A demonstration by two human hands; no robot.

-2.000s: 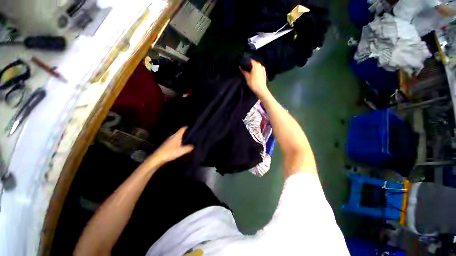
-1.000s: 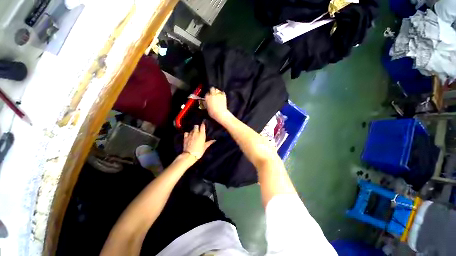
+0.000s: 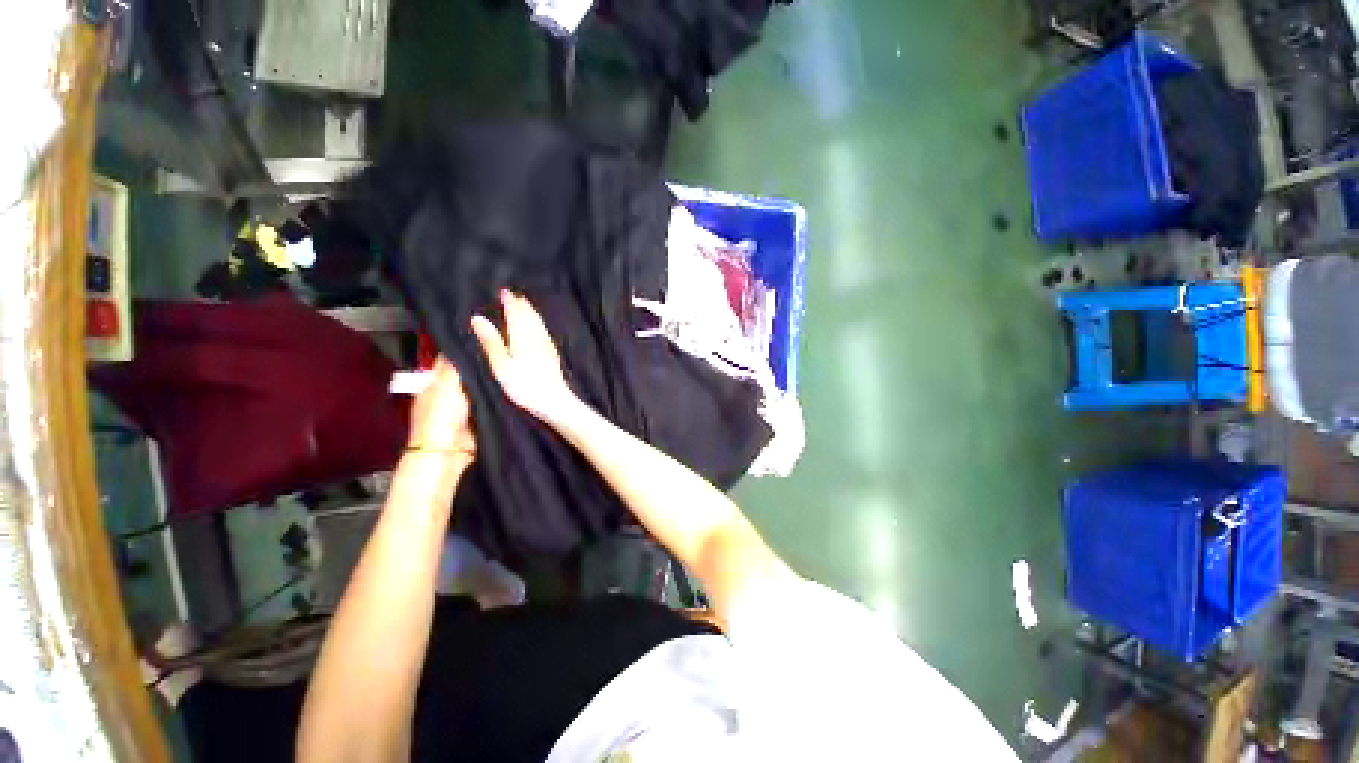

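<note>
A heap of black garments (image 3: 552,209) lies beside the table, below its edge, partly over a blue bin. My left hand (image 3: 437,406) is at the heap's left edge, beside a small white piece and a bit of red; whether its fingers grip cloth is hard to tell. My right hand (image 3: 522,358) lies on top of the black cloth with its fingers spread, holding nothing.
The worn table edge (image 3: 93,447) runs down the left. Dark red cloth (image 3: 246,391) hangs beside it. A blue bin (image 3: 793,283) holds pale and red scraps. Across the green floor stand blue bins (image 3: 1095,142) and a blue stool (image 3: 1081,350). More black cloth (image 3: 693,38) lies at the top.
The view has turned right, so less of the table shows. The red bar is now mostly covered. My right hand has opened and lies flat on the cloth; my left hand has moved to the heap's edge.
</note>
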